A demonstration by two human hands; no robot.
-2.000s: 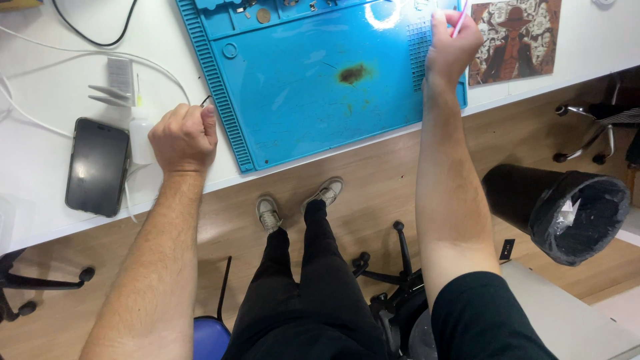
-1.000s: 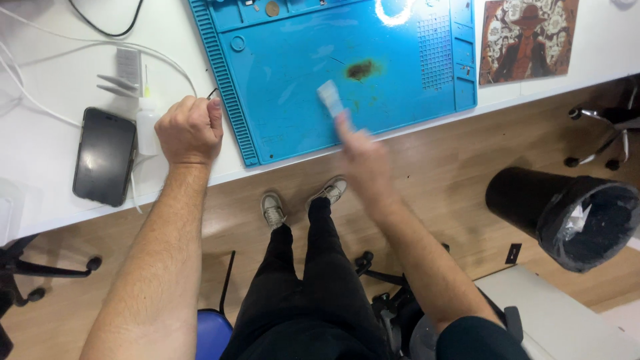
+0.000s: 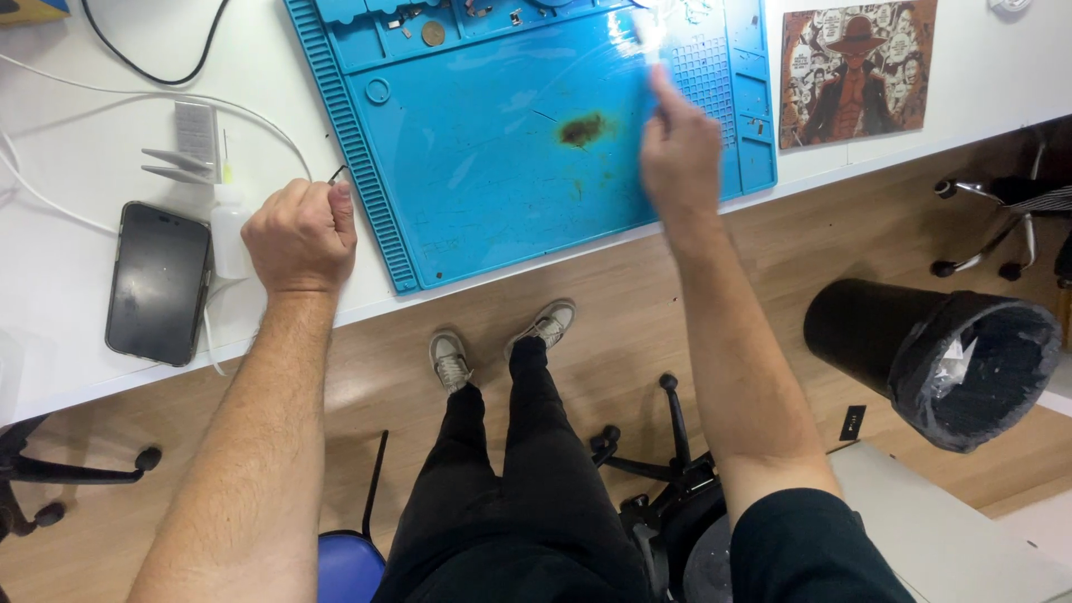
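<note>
My right hand (image 3: 682,155) is over the right part of the blue silicone repair mat (image 3: 502,193), closed on a small pale brush (image 3: 649,35) whose head is blurred by motion and glare. A dark brown burn stain marks the mat to the left of that hand. On the white table, against the mat's left edge, my left hand (image 3: 303,234) rests as a fist. A thin dark tip (image 3: 337,174) shows beside its thumb; whether the fist holds it is unclear. Close to this fist stand a white plastic bottle (image 3: 229,234) with a needle tip and a black smartphone (image 3: 159,283).
Small metal parts and a coin (image 3: 433,33) lie in the mat's upper compartments. White cables cross the table (image 3: 59,251) at left, near a grey finned object (image 3: 194,134). A printed picture (image 3: 856,75) lies right of the mat. Below are a black bin (image 3: 871,331) and chairs.
My right hand has gone from the mat's upper right to its lower middle and back up to the right, with the brush. The left fist has stayed by the mat's left edge.
</note>
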